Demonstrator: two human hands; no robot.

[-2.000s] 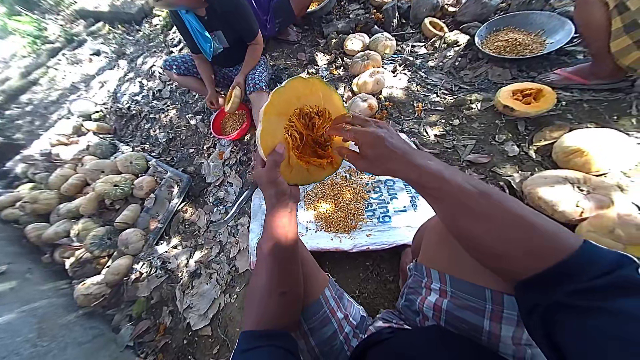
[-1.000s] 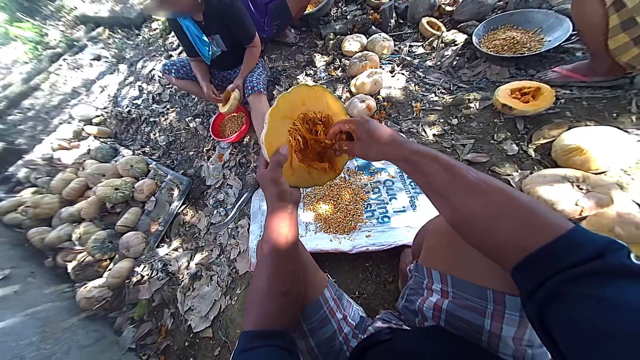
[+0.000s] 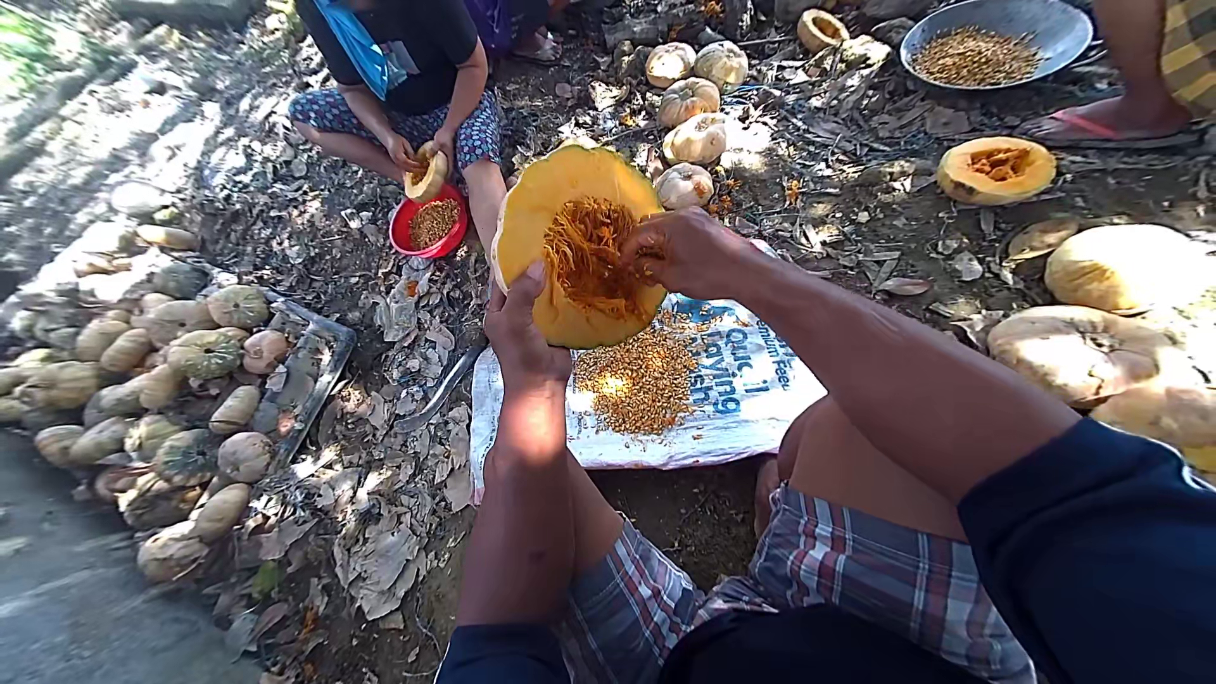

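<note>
My left hand (image 3: 522,332) grips the lower left rim of a halved pumpkin (image 3: 575,176), holding it upright with its cut orange face toward me. The fingers of my right hand (image 3: 679,255) are in the stringy pulp (image 3: 591,252) at the right side of the hollow; its fingertips are partly hidden, and whether they pinch pulp is hard to tell. Below the pumpkin, a heap of pumpkin seeds (image 3: 641,380) lies on a white woven sack (image 3: 760,418) with blue printing. A curved metal blade (image 3: 446,385) rests on the ground beside the sack's left edge.
Ahead on the left, a person (image 3: 418,76) holds a pumpkin piece over a red bowl (image 3: 399,228) of seeds. Many squashes (image 3: 204,351) are piled at left. Whole pumpkins (image 3: 1073,351) and a pumpkin half (image 3: 978,185) lie at right, below a metal pan (image 3: 1054,43) of seeds near another person's foot (image 3: 1116,119).
My right hand has stayed at the pumpkin's hollow, its fingers shifting within the pulp. The pulp looks looser and more pulled apart than a second ago. My left hand still holds the pumpkin half.
</note>
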